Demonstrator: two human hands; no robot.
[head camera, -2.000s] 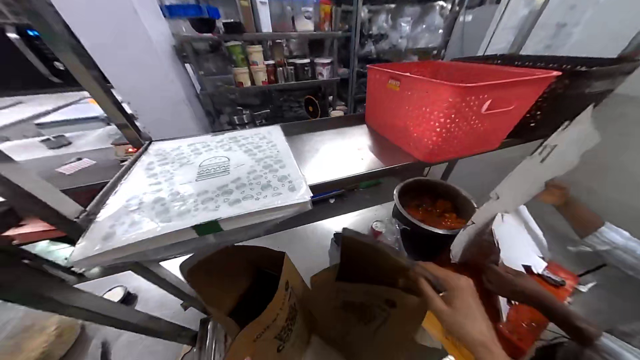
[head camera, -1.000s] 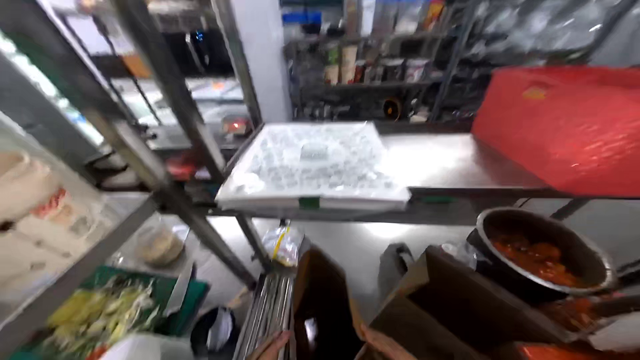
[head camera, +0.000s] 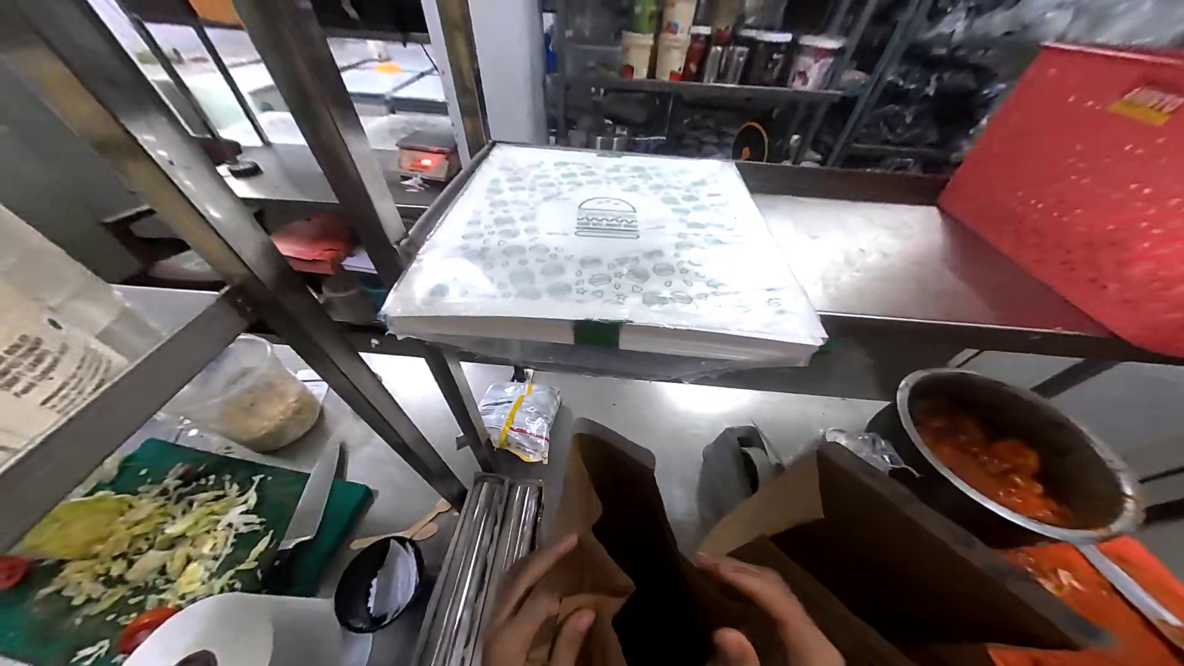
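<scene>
At the bottom centre stands a brown paper bag (head camera: 592, 518) with its mouth spread. My left hand (head camera: 541, 606) grips its left side, fingers curled on the paper. Against its right side is my right hand (head camera: 768, 610), thumb and fingers at the paper edge. A second brown paper bag (head camera: 925, 546), also with an open mouth, stands just right of my right hand. Long metal trays or rails (head camera: 476, 564) lie beside my left hand. The insides of both bags are dark, and their lower parts are out of frame.
A wrapped stack of printed paper (head camera: 601, 240) sits on a steel shelf (head camera: 860, 259) beside a red plastic crate (head camera: 1091, 185). A pot of red sauce (head camera: 1008, 462) stands right. Left are a knife (head camera: 314, 499), shredded vegetables on a green cutting board (head camera: 342, 518), and a black bowl (head camera: 356, 592).
The view has swung left since two seconds ago. My right hand, earlier on the edge of a bag, is now at the left bag's mouth with my left hand. The co-worker's hands are out of view.
</scene>
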